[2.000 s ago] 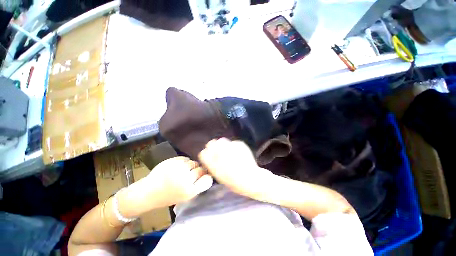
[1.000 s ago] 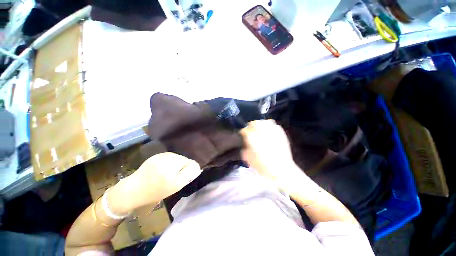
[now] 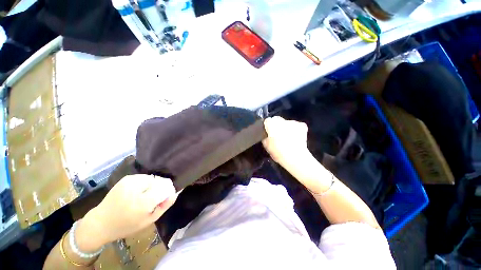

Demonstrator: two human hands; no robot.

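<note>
A dark brown and black garment piece (image 3: 184, 138) lies over my lap and the table's front edge. Its long straight folded edge strip (image 3: 224, 153) is stretched between my hands, slanting up to the right. My left hand (image 3: 138, 203) grips the strip's lower left end, fingers closed. My right hand (image 3: 285, 139) grips the upper right end, fingers closed. The cloth below the strip is dark and bunched, and its underside is hidden.
A white table (image 3: 116, 100) bears a lit smartphone (image 3: 248, 44), a small orange tool (image 3: 307, 53), yellow-green scissors (image 3: 365, 29) and taped cardboard (image 3: 34, 142). The machine's needle area (image 3: 166, 38) is behind. A blue crate (image 3: 405, 203) with dark cloth stands at right.
My hands have moved apart, and the garment's edge is now pulled straight between them. The view has shifted, so the table things appear further left. The phone screen has turned red.
</note>
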